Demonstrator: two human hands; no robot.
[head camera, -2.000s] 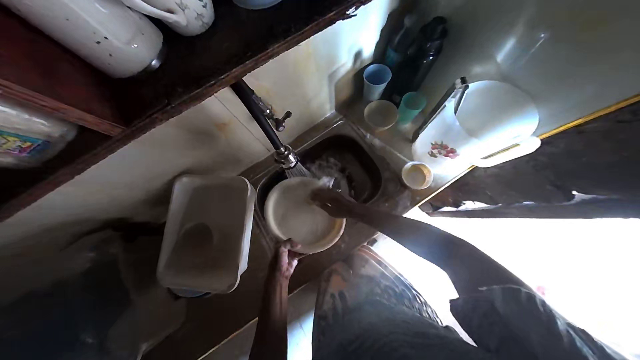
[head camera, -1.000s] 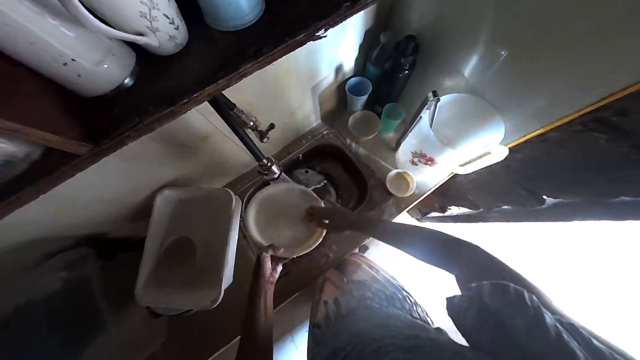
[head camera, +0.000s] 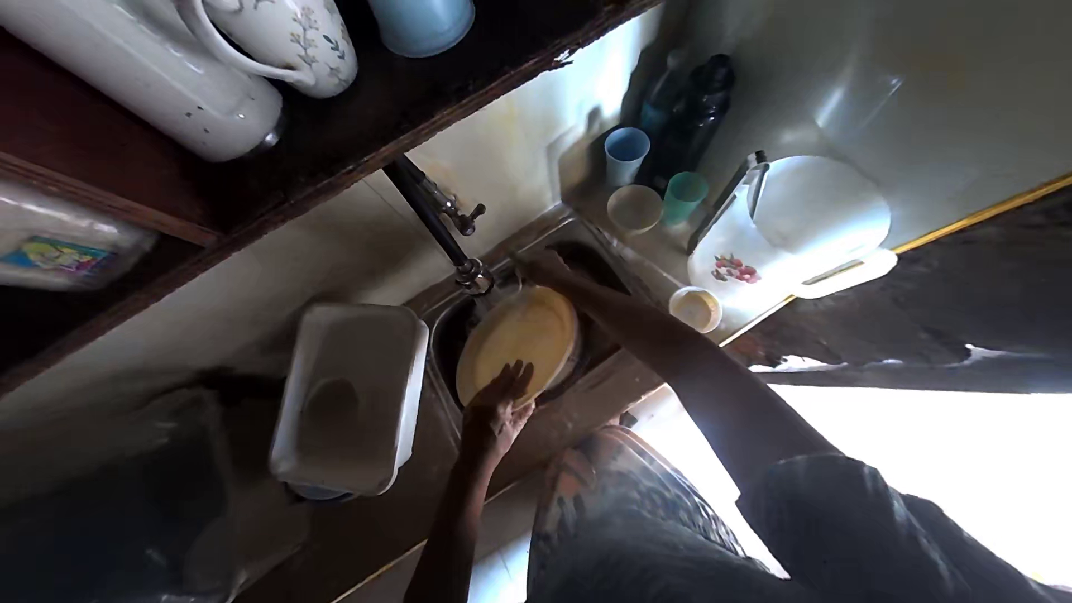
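Note:
My left hand (head camera: 500, 404) grips the near rim of a round, pale yellow plate or shallow dish (head camera: 521, 339), fingers spread over its face. The dish is tilted over the metal sink basin (head camera: 444, 360). Just beyond its far edge is my right hand (head camera: 544, 270), low in the basin; its fingers are dim, and whether they hold anything is not clear. A faucet (head camera: 474, 276) on a dark pipe points down beside the dish, with what looks like running water below it.
Left of the sink stands a pale plastic tub (head camera: 352, 394). On the right are a blue cup (head camera: 626, 151), a green cup (head camera: 685, 194), a small bowl (head camera: 634, 209), a small tub (head camera: 695, 309) and a white floral container (head camera: 737, 260). A wooden shelf (head camera: 469, 92) overhangs the upper left.
My right hand has moved off the dish, up to beyond its far edge. The dish is now tilted and shows a yellower face, with my left hand's fingers spread over it.

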